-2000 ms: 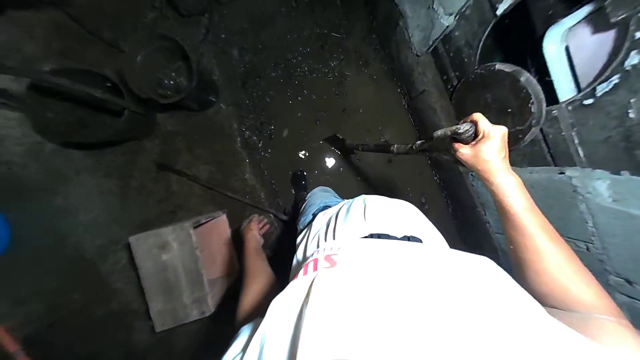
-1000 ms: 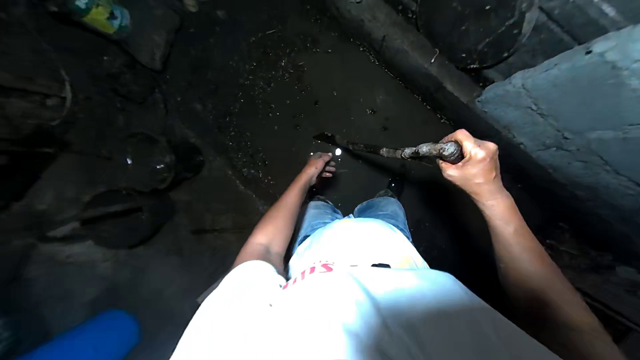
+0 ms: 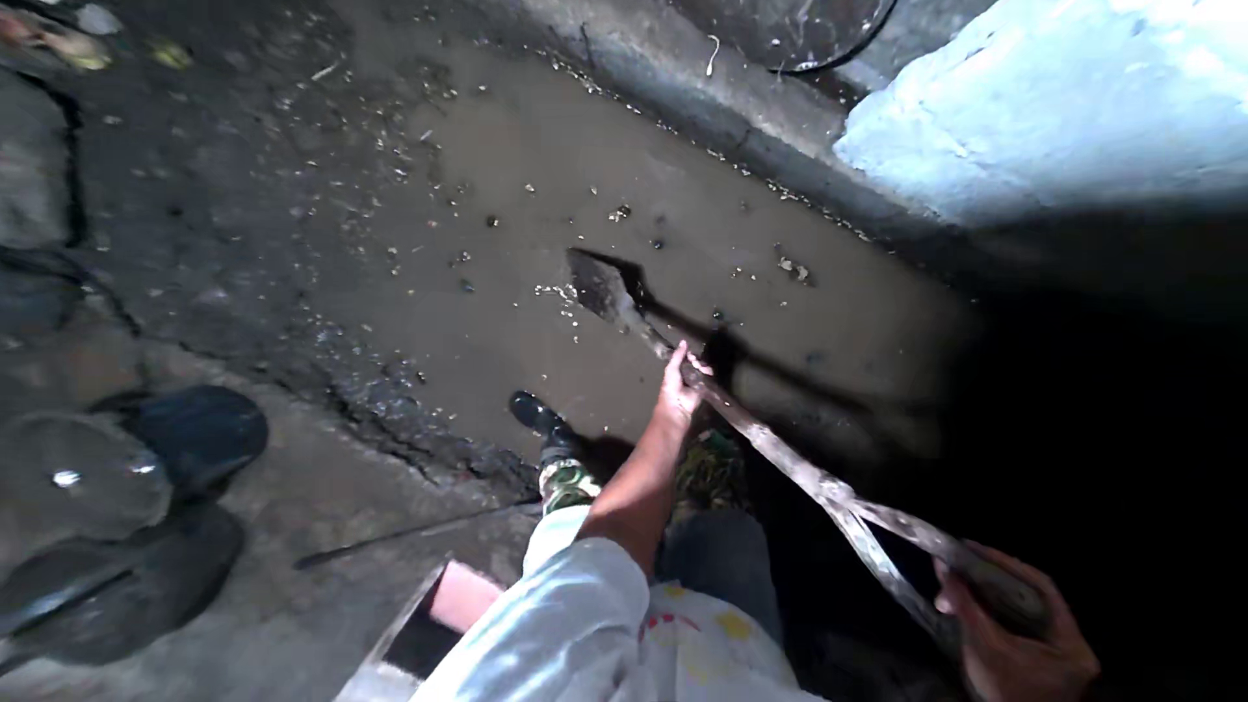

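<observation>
A shovel with a long wooden handle lies diagonally across the head view. Its metal blade is at or just above the murky water, pointing up and left. My left hand is closed around the handle just behind the blade. At the lower right, my right hand grips the far end of the handle, where a second pale bar forks off. Below my left hand my boots stand by the water, the left boot lit and the right one in shadow.
Dark round buckets or basins stand at the left. A concrete ledge borders the water, with a pale block wall beyond. A thin rod and a box-like object lie lower left. Deep shadow covers the right.
My left hand, earlier off the shovel, now holds its handle near the blade. My right hand has moved down with the handle's end. The view has shifted.
</observation>
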